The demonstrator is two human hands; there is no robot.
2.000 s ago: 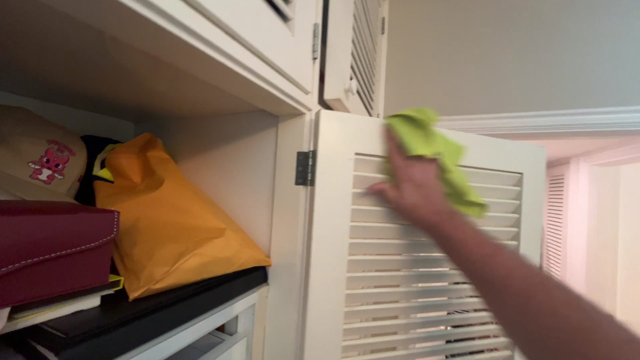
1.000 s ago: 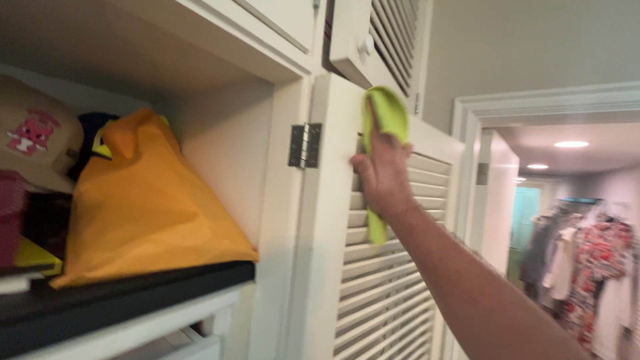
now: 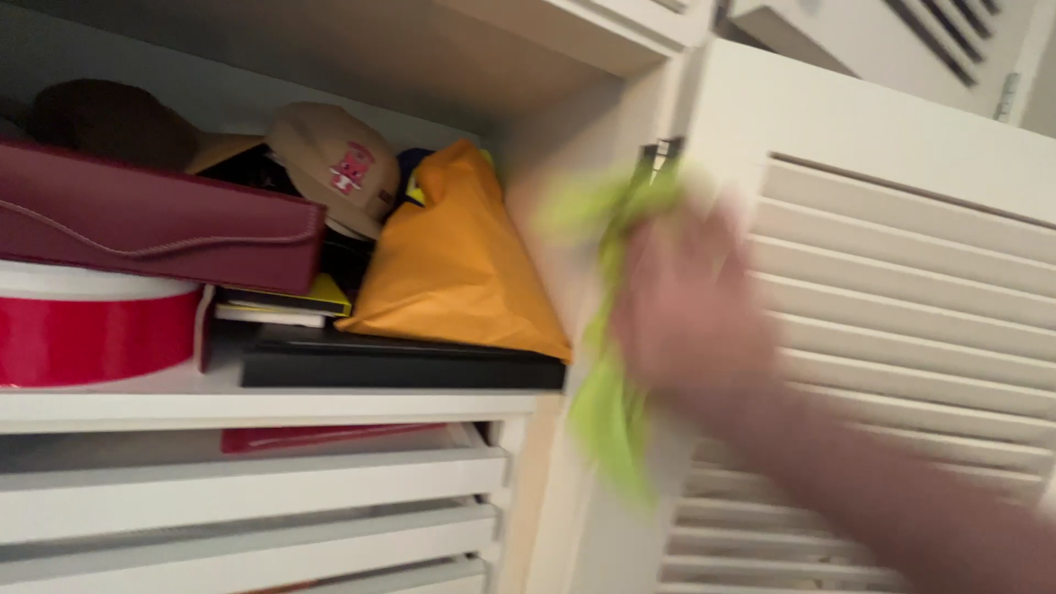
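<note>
My right hand point(image 3: 693, 305), blurred by motion, holds a lime-green cloth point(image 3: 610, 429) at the hinge side of a white louvered door point(image 3: 899, 289). The cloth hangs below the hand and also sticks out to its left, in front of the white cabinet frame. Just above the cloth a dark metal hinge point(image 3: 664, 153) partly shows. Whether the cloth touches the frame cannot be told through the blur. My left hand is out of view.
On the shelf point(image 3: 462, 404) left of the hand lie an orange bag point(image 3: 462, 264), a black flat case point(image 3: 396, 367), a tan cap point(image 3: 322, 157), a maroon case point(image 3: 157, 223) and a red round box point(image 3: 99, 338). White slats point(image 3: 247, 495) are below. An upper door point(image 3: 874, 49) stands ajar.
My right hand has moved with the cloth from the louvered door's upper face to its hinge edge and the cabinet frame. The view has swung left, showing more of the shelf.
</note>
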